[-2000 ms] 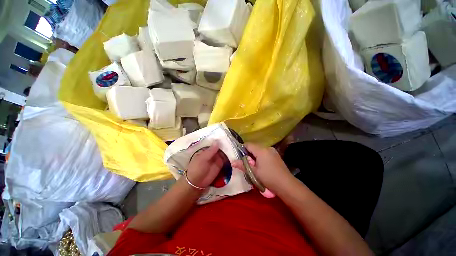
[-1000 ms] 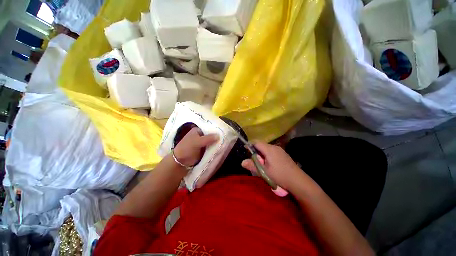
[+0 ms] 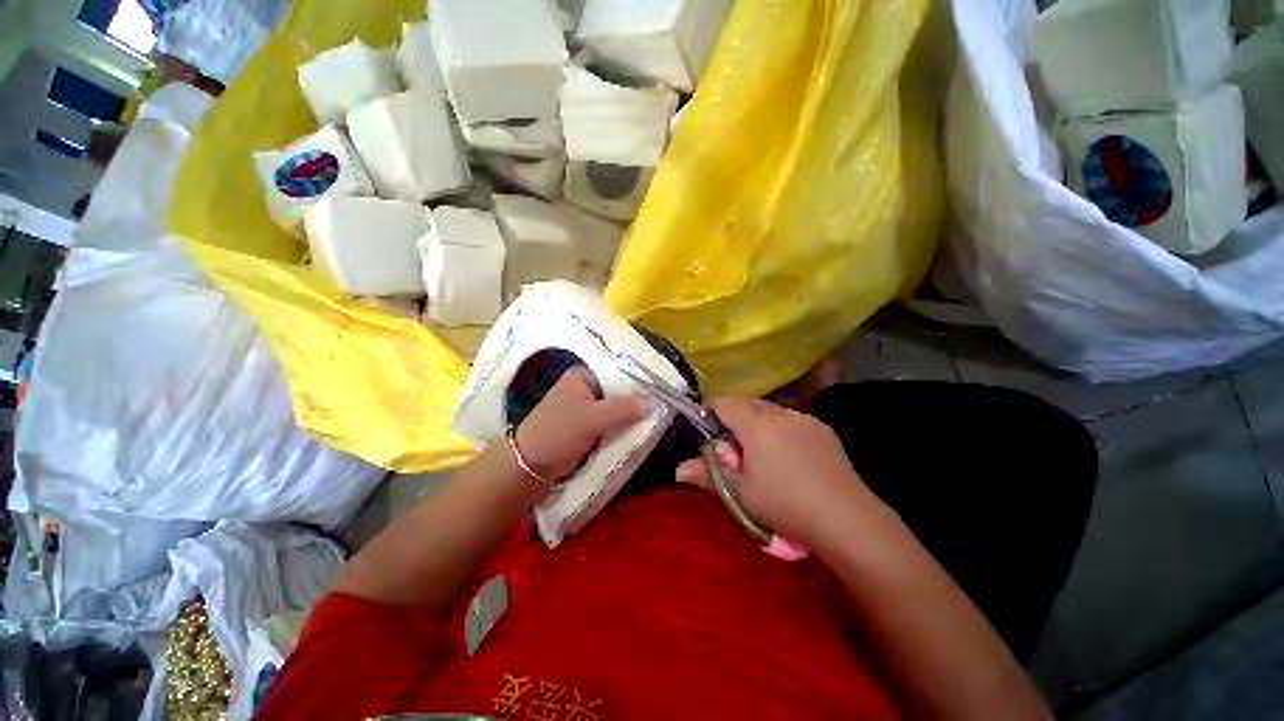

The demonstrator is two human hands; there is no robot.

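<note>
A cream-white sewn block (image 3: pixel 563 313) with a dark round patch on one face is held tilted over my lap. My left hand (image 3: pixel 575 425) grips it at the patch, with the fingers partly hidden at the dark circle. My right hand (image 3: pixel 768 458) holds the scissors (image 3: pixel 728 493), which have slim silvery blades and a pink handle end. The blades lie along the block's upper right seam edge. Whether they touch a thread is too small to tell.
An open yellow sack (image 3: pixel 824 183) full of white blocks (image 3: pixel 500 64) stands in front. An open white sack (image 3: pixel 1007 268) with blocks is at the right. Bulging white sacks (image 3: pixel 183 366) stand at the left, with a gold-coloured heap (image 3: pixel 197 662) at lower left. Grey tiled floor (image 3: pixel 1162 521) shows right.
Since two seconds ago the block has been turned and raised, showing another edge. In the last second the scissor blades moved from beside it onto its seam edge.
</note>
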